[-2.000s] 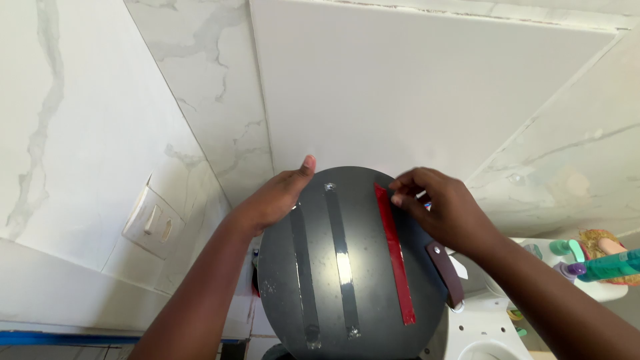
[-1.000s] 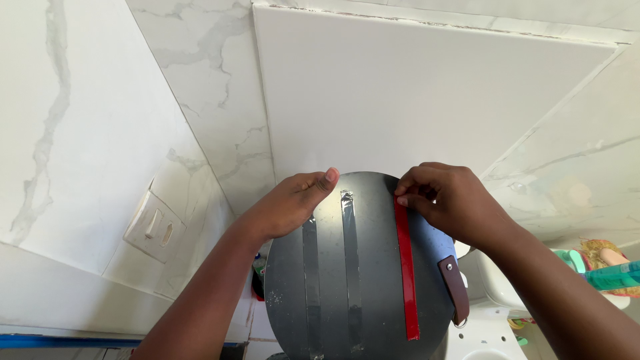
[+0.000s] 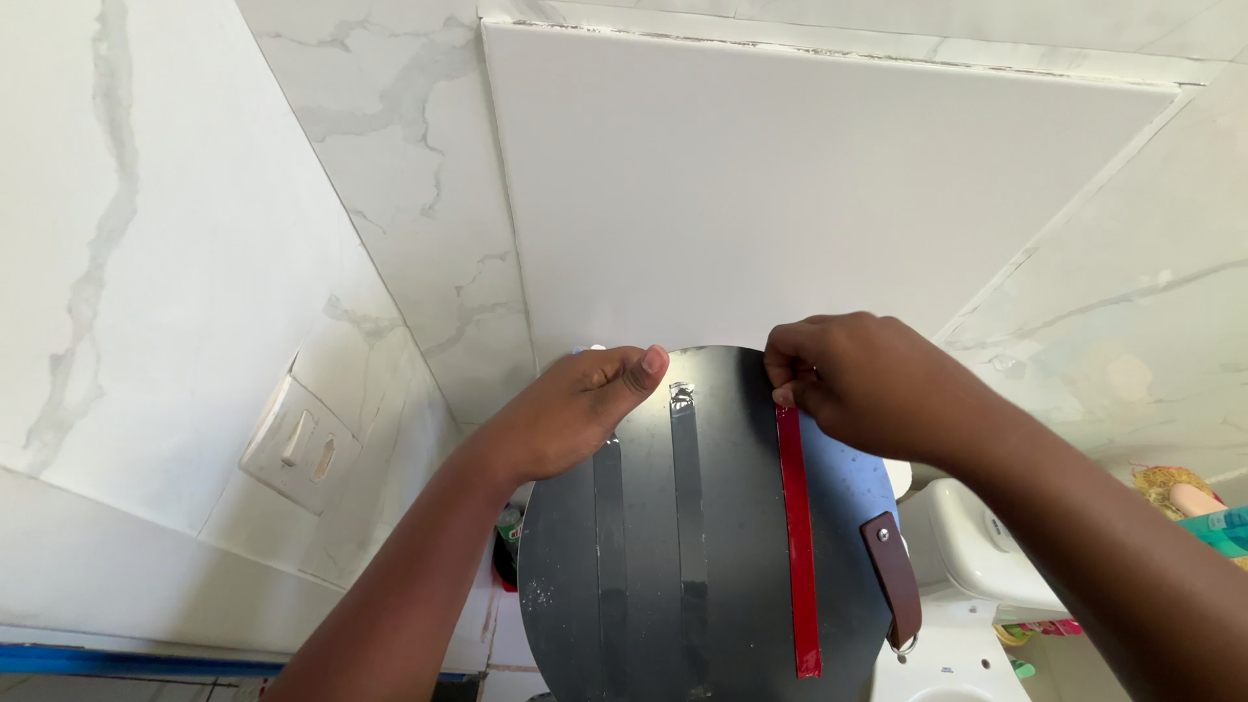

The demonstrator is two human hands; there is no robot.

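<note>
A round dark-grey panel [image 3: 648, 546], its back side showing, fills the lower middle. Two dull strips of tape, one of them this tape strip [image 3: 688, 487], run down it beside a red strip [image 3: 799, 556]. My left hand [image 3: 585, 405] grips the panel's upper left edge, thumb up on the near side, other fingers hidden behind. The bent fingertips of my right hand [image 3: 829, 385] pinch the upper end of the red strip near the top edge. A brown leather strap [image 3: 892, 580] with a metal ring is fixed at the panel's right edge.
A white toilet tank [image 3: 985, 546] stands at the right behind the panel. A wall switch plate [image 3: 300, 444] is on the marbled wall at left. A large white board [image 3: 780, 195] covers the wall ahead. A bottle [image 3: 509, 526] shows left of the panel.
My right fingertips have come closer to the red strip's upper end, which showed above them two seconds ago. The panel now sits slightly lower and farther right in view.
</note>
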